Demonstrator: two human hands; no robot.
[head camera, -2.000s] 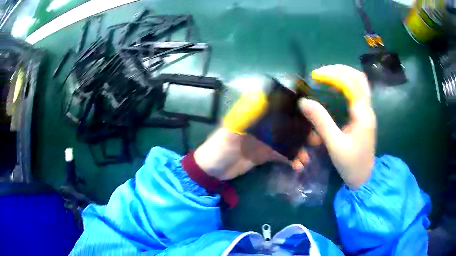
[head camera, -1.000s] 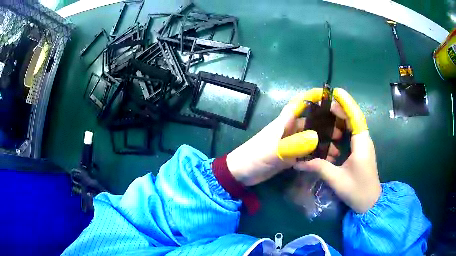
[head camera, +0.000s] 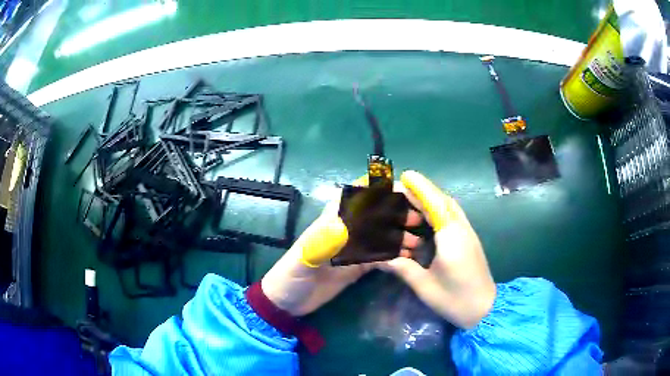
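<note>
A dark LCD display module (head camera: 371, 226) is held between my hands, its flex cable (head camera: 373, 128) pointing away from me, with an orange-gold patch at its base. My left hand (head camera: 316, 257), with a yellow finger cot, grips the module's left edge. My right hand (head camera: 448, 250) is at its right side, with its fingers partly behind it and a yellow cot on the index finger. A second display module (head camera: 525, 163) lies on the mat to the right. A clear film (head camera: 408, 330) lies on the mat below my hands.
A tangled pile of black bezel frames (head camera: 257, 211) lies at left. A yellow spray can (head camera: 593, 73) stands at upper right beside a thin pale strip (head camera: 604, 165). Ribbed clear trays (head camera: 643, 158) are at right. A black hand tool (head camera: 92, 301) is at lower left. A white rail (head camera: 330, 37) crosses the back.
The module was tilted and partly covered by my fingers; its dark face now shows flatter and more fully. The view has shifted, showing more of the rail and conveyor.
</note>
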